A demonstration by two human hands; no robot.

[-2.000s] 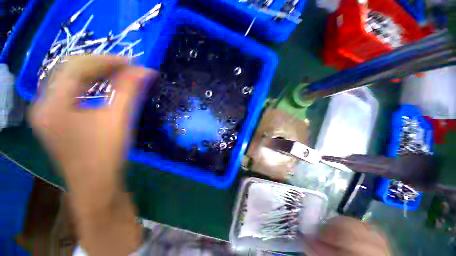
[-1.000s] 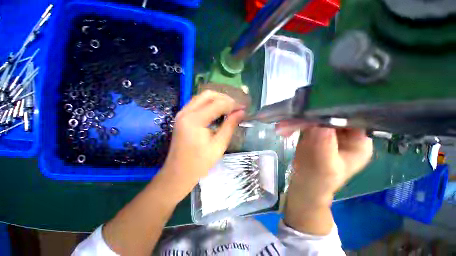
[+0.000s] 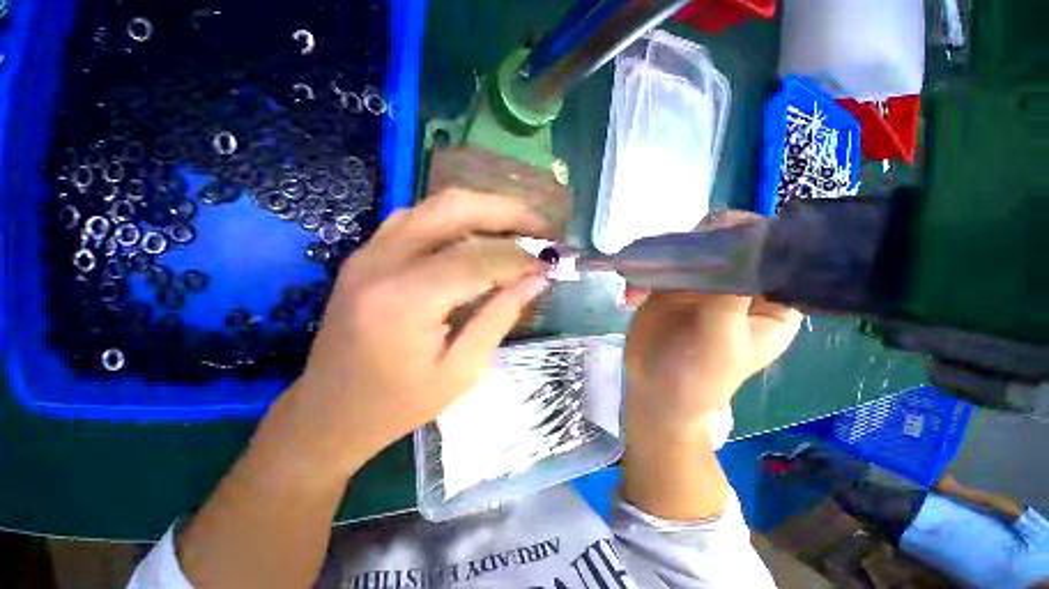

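My left hand (image 3: 420,305) has its thumb and fingertips close together at the small shiny press block (image 3: 564,267). A dark round spot shows on the block, right at the fingertips. Whether it is a hole or a ring, I cannot tell. The grey tapering press ram (image 3: 702,259) points at the block from the right, its tip very near my left fingertips. My right hand (image 3: 690,351) is under and behind the ram, one fingertip showing near the ram's tip. Its other fingers are partly hidden, and what it holds cannot be seen.
A blue bin of rings (image 3: 403,127) lies left. A clear tub of pins (image 3: 610,397) lies nearest the body, an empty clear tub (image 3: 661,150) behind. The green column foot (image 3: 518,104) stands beyond my left hand. A blue parts bin (image 3: 773,144) is at right. A person's blue sleeve (image 3: 961,541) shows lower right.
Both hands have come together at the press from apart. Since one second ago, my left fingertips have closed in on the block. The view has shifted, and the ram now shows clearly.
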